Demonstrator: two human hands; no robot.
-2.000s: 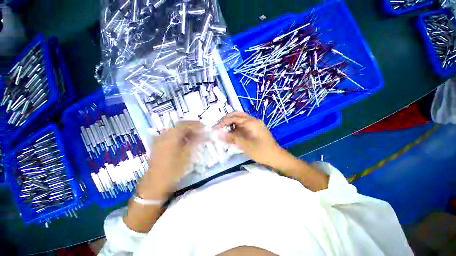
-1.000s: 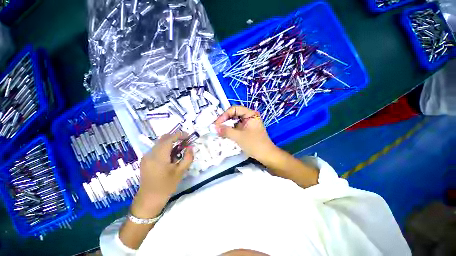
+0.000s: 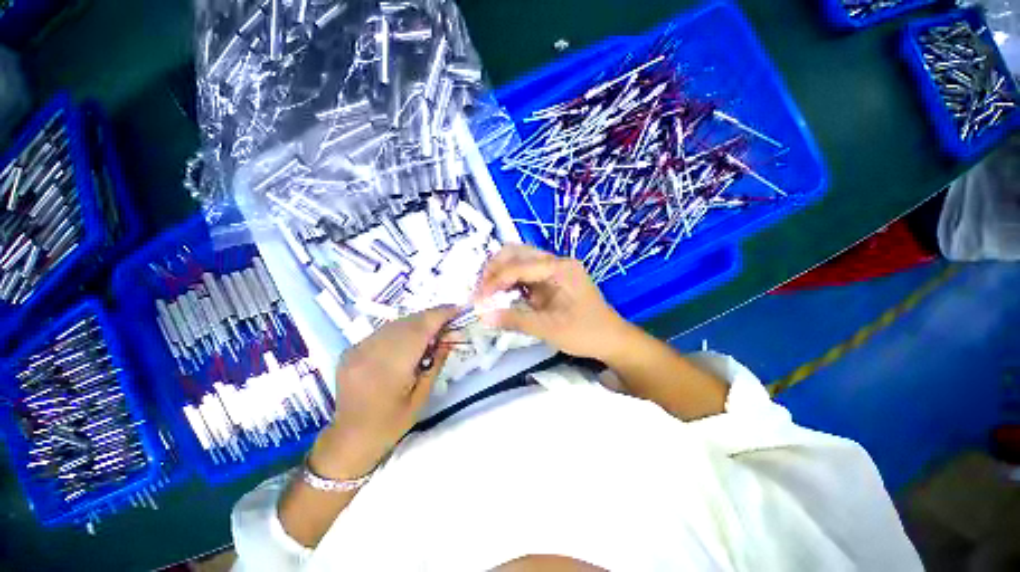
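My left hand (image 3: 392,369) is over the near end of the white tray (image 3: 318,321) and holds a part-built assembly (image 3: 447,330), silver with a dark part, between its fingers. My right hand (image 3: 556,302) is beside it, its fingertips close to the end of that assembly, pinching a small pale part (image 3: 503,299). The fingers hide much of both, and I cannot tell how far they are joined. Metal barrels (image 3: 386,259) lie in the white tray, with small white parts (image 3: 481,355) at its near end.
The right blue tray (image 3: 772,101) holds thin rods (image 3: 660,156). The left blue tray (image 3: 134,268) holds two rows of units (image 3: 224,307). A clear plastic bag (image 3: 336,78) of tubes covers the white tray's far end. Far-left blue bins (image 3: 56,516) hold silver assemblies.
Since one second ago, my hands have come together over the tray, the left moving right with the assembly. Two seconds ago they were also close together.
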